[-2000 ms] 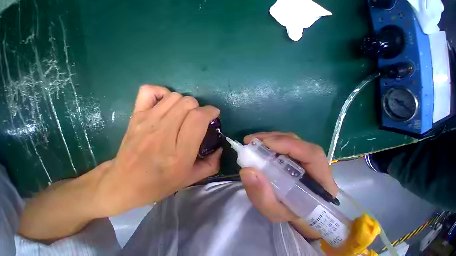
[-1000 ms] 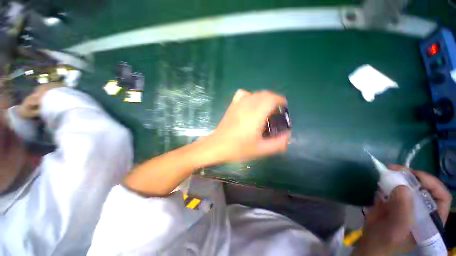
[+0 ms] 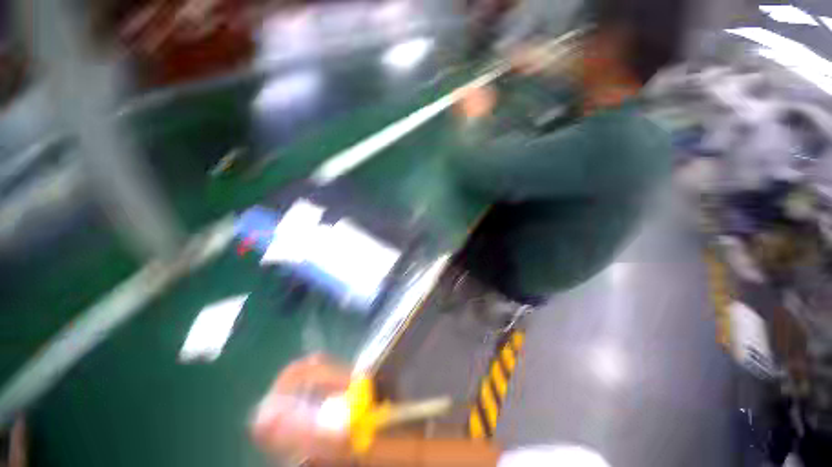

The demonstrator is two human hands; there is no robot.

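Observation:
The view is strongly blurred. My right hand (image 3: 301, 415) is at the bottom, left of centre, closed around the glue syringe, whose pale barrel (image 3: 334, 413) shows only in part. The syringe's yellow adapter (image 3: 364, 415) sticks out beside the wrist, with a pale hose (image 3: 420, 409) running right from it. The needle tip cannot be made out. My left hand and the dark housing are not seen; a small brownish sliver at the lower left edge is too unclear to name.
The blue glue dispenser (image 3: 339, 286) stands beyond my right hand, with white paper (image 3: 351, 259) on top. A white scrap (image 3: 214, 328) lies on the green bench (image 3: 119, 401). A person in dark green (image 3: 584, 173) sits beyond. Yellow-black tape (image 3: 497, 383) marks the grey floor.
The view has swung sharply to the right and up along the line. My left hand with the dark housing has left the picture. My right hand still holds the syringe.

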